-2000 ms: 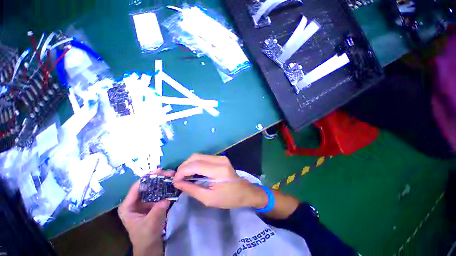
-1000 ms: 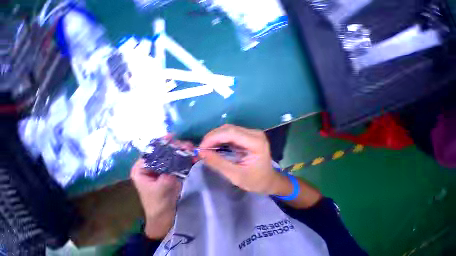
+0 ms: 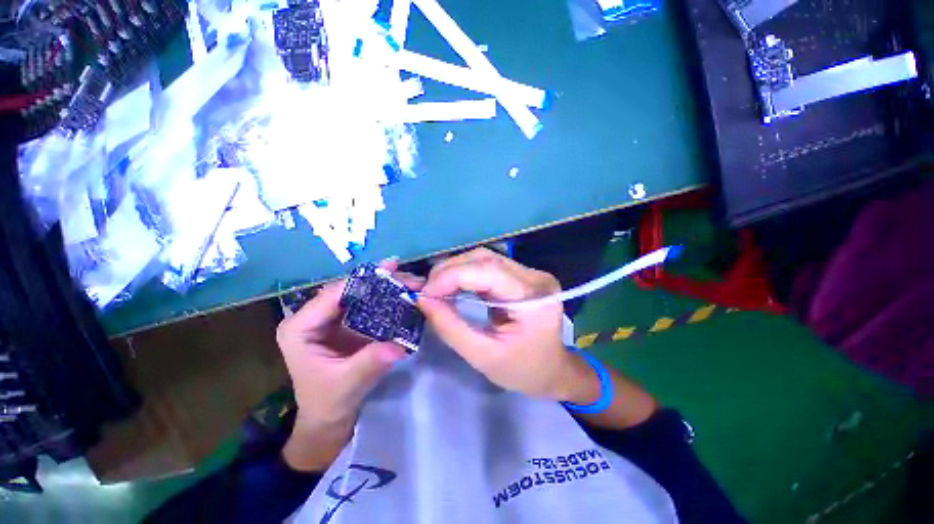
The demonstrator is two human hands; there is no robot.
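My left hand (image 3: 333,353) holds a dark circuit board (image 3: 381,306) by its edges above my lap. My right hand (image 3: 497,317) pinches a white flat ribbon cable (image 3: 604,277) near one end, at the board's right edge. The cable's other end is blue and sticks out to the right past my hand. The fingers cover part of the cable. I cannot tell whether its near end sits in the connector.
Overexposed white cables and clear bags (image 3: 123,210) cover the bench's left side. Another board (image 3: 299,41) lies among them. A black tray (image 3: 748,189) at right holds boards with cables. A red stool (image 3: 707,266) stands below it. Black racks (image 3: 61,338) stand at left.
The view has shifted and sharpened. A white cable with a blue end now shows extending right from my right hand. Both hands remain at the board, which is tilted differently.
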